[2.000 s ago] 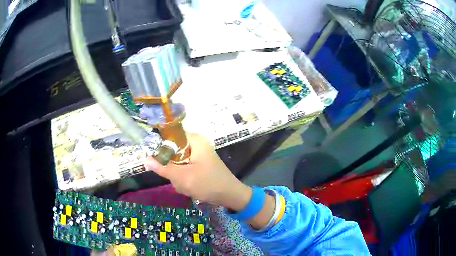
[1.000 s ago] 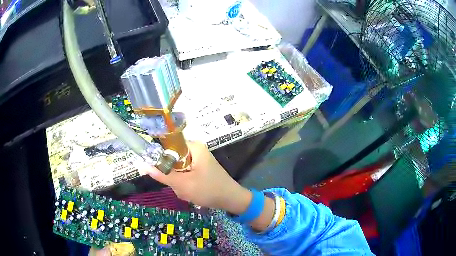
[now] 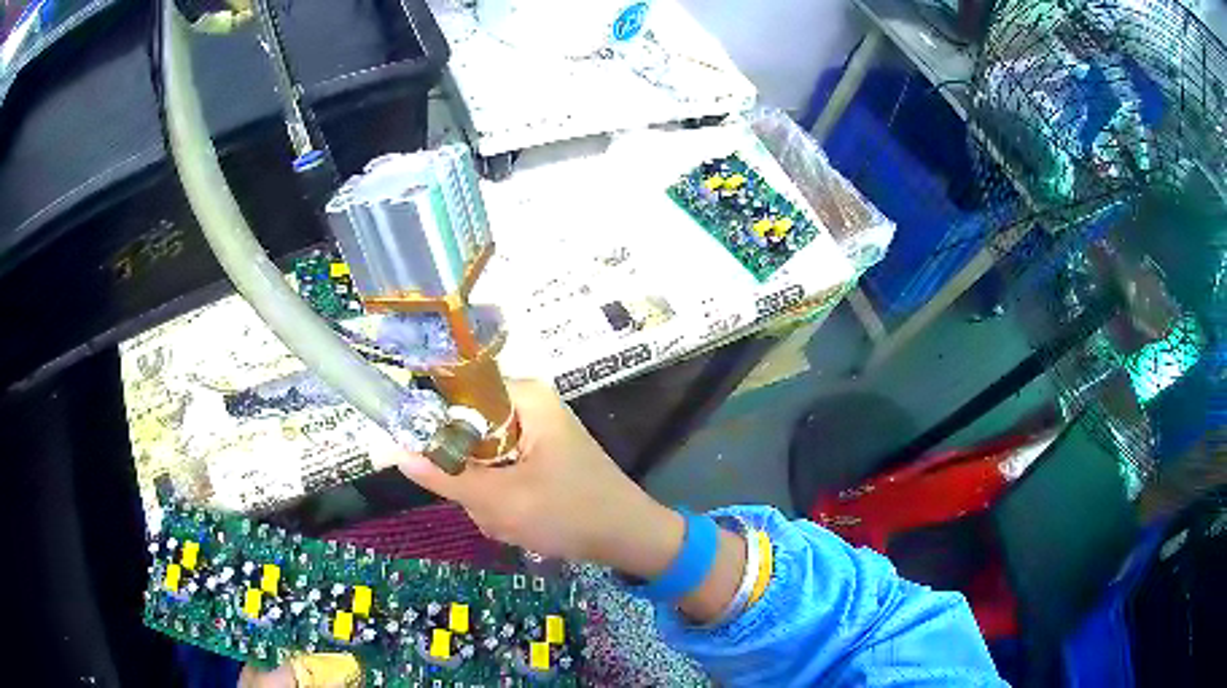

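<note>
My right hand (image 3: 545,470) is closed around the copper-brown body of the glue dispensing valve (image 3: 474,390), held upright above the board. The silver-grey ribbed air cylinder (image 3: 411,226) sits on top of it. A thick pale hose (image 3: 249,262) curves down to the metal fitting (image 3: 455,441) beside my fist. The valve's lower end is hidden behind my hand. The long green circuit board panel (image 3: 303,591), with yellow blocks, lies low over my lap. My left hand (image 3: 303,672) shows only as fingertips at the panel's lower edge, one with a pale yellow finger cot, cut off by the picture's edge.
The bench (image 3: 565,289) is covered in stained printed cardboard. A short green board (image 3: 744,215) lies at its right, another (image 3: 327,285) behind the hose. A black tray (image 3: 81,202) stands left, a white stand (image 3: 592,81) behind. A fan (image 3: 1076,108) and red stool (image 3: 928,497) are at the right.
The bench, trays and stand have shifted left and slightly up in the picture since the earliest frame. My right hand, the valve and the panel stay nearly in place, both hands keeping their hold.
</note>
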